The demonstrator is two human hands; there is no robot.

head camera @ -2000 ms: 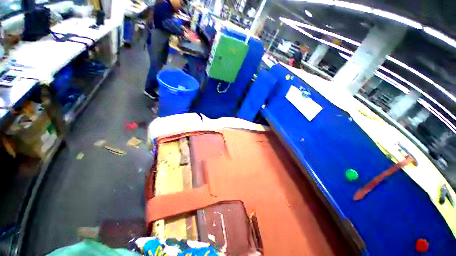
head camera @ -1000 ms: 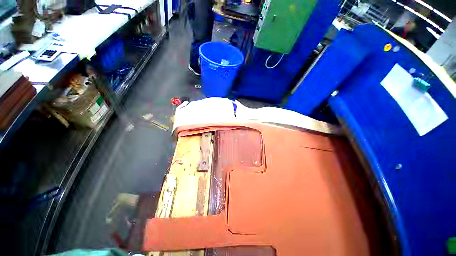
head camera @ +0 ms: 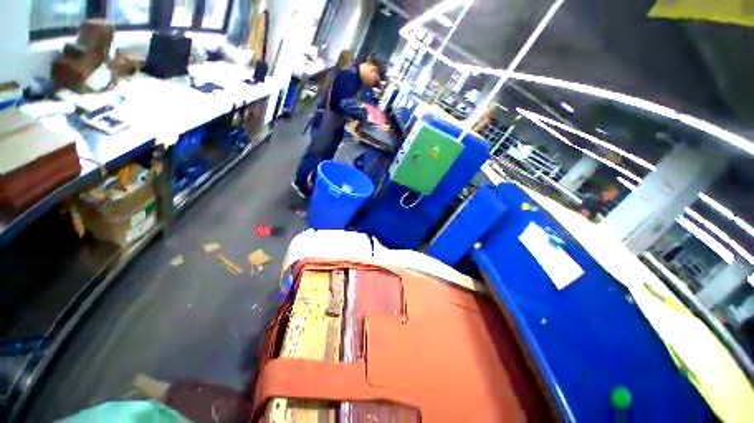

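A broad rust-brown leather sheet (head camera: 446, 347) lies over the press bed, with cut-out openings along its left side. A narrow band of it crosses the wooden front ledge (head camera: 310, 318) and hangs over the edge. The dark maroon-brown cutting board (head camera: 374, 299) shows through an opening. A cream sheet (head camera: 331, 245) is draped over the far end of the bed. Neither my left hand nor my right hand is in view. A blurred green shape, perhaps clothing, shows at the bottom edge.
The blue press (head camera: 570, 306) runs along the right, with a green box (head camera: 427, 159) beyond it. A blue bin (head camera: 339, 195) stands past the bed. A person (head camera: 335, 116) in dark clothes stands further on. A white bench (head camera: 136, 111) is at left. Scraps (head camera: 258, 259) lie on the floor.
The view has swung down and back up. The rust-brown sheet keeps its place on the bed, with its narrow band still across the ledge. No hand shows clearly in any frame.
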